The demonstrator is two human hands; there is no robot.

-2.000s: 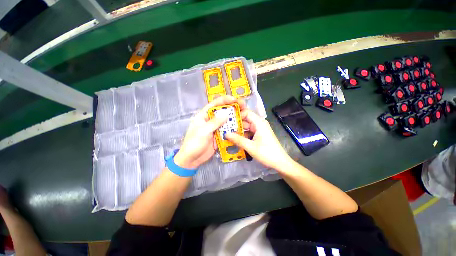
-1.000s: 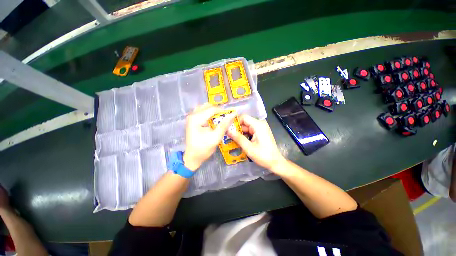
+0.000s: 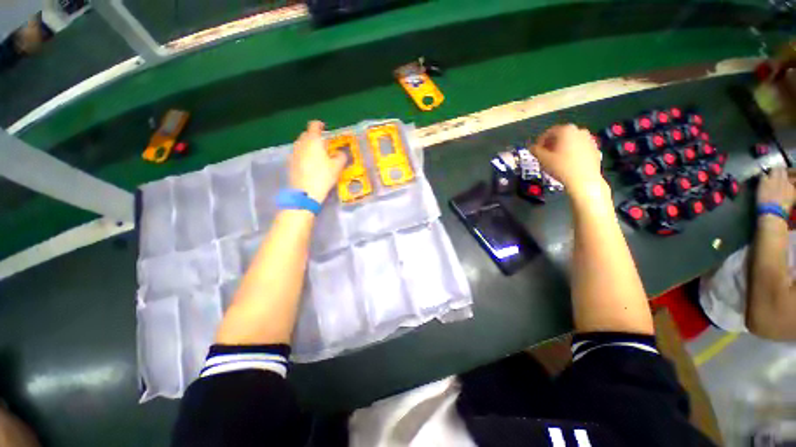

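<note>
Two yellow-orange front housings lie in the tray's upper right pockets, the left one (image 3: pixel 353 182) beside my left hand and the other (image 3: pixel 388 155) to its right. My left hand (image 3: pixel 314 166), with a blue wrist strap, is at the left housing's upper left edge, thumb over it; whether it grips is unclear. My right hand (image 3: pixel 567 157) is over the small silver-white insert parts (image 3: pixel 526 162) right of the tray; its fingertips are bent down and any held part is hidden. The translucent blister tray (image 3: pixel 196 253) has several empty pockets.
A black smartphone (image 3: pixel 496 229) lies right of the tray. Rows of black parts with red faces (image 3: pixel 670 159) are at right. Yellow units lie on the green belt (image 3: pixel 421 87) and farther left (image 3: pixel 166 136). Another person's arm (image 3: pixel 771 227) is at the right edge.
My hands have parted: left went up-left to a tray housing, right went to the small parts. The housing they held has left them. Another yellow unit now shows on the belt; the view has shifted.
</note>
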